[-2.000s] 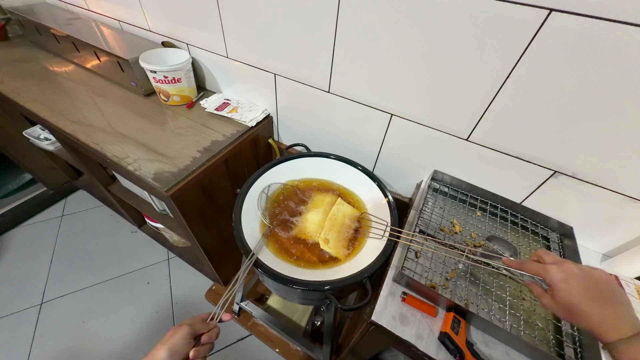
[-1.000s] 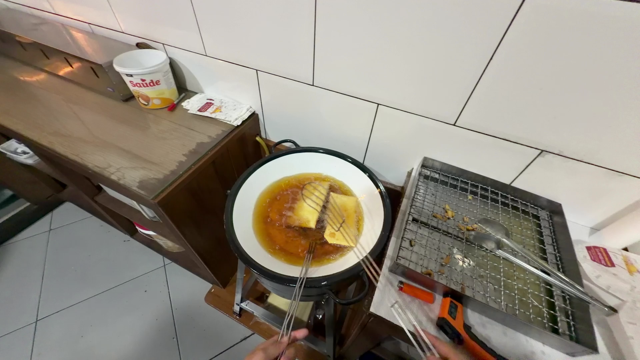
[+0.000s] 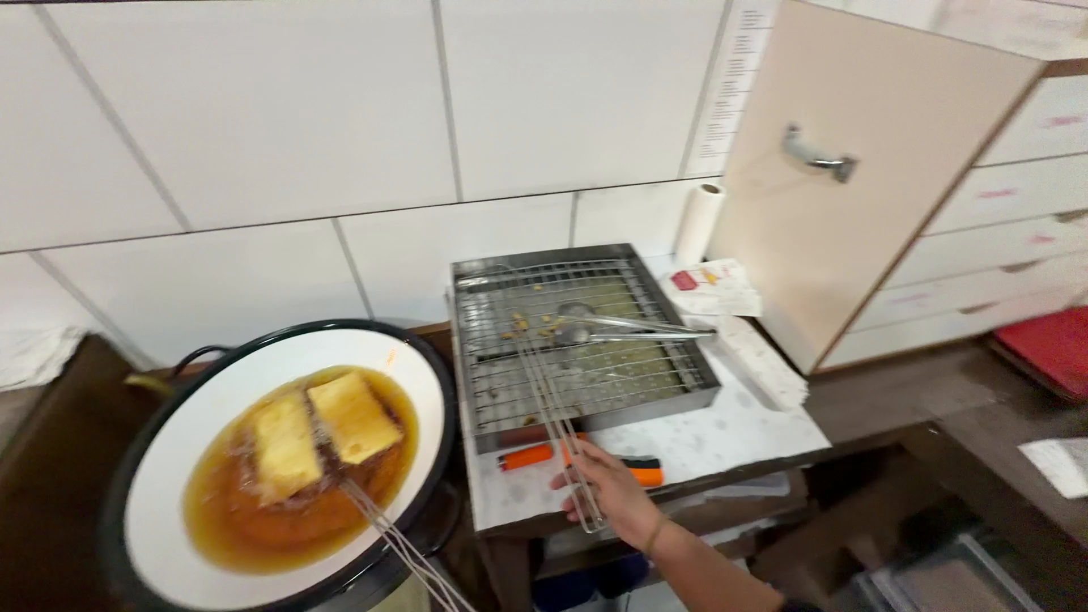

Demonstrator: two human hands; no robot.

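Two golden pastries, one on the left (image 3: pixel 286 446) and one on the right (image 3: pixel 354 415), fry side by side in oil inside a white enamel pan (image 3: pixel 161 518) with a black rim. A wire skimmer (image 3: pixel 399 544) dips into the oil below them; its handle runs out of the bottom edge, and my left hand is out of view. My right hand (image 3: pixel 614 493) holds the handle of another wire utensil (image 3: pixel 544 391), whose far end lies over the wire rack of a metal draining tray (image 3: pixel 595 416). Metal tongs (image 3: pixel 637 327) rest on that rack among crumbs.
An orange and black tool (image 3: pixel 642 470) and an orange object (image 3: pixel 525 456) lie in front of the tray. Behind it stand a paper roll (image 3: pixel 699 223) and printed napkins (image 3: pixel 714 287). A cabinet (image 3: pixel 850 187) with a metal handle rises at right. Tiled wall runs behind.
The view has swung right. My right hand has moved with its wire utensil from the pan to the draining tray. My left hand has gone out of view, its skimmer still in the oil.
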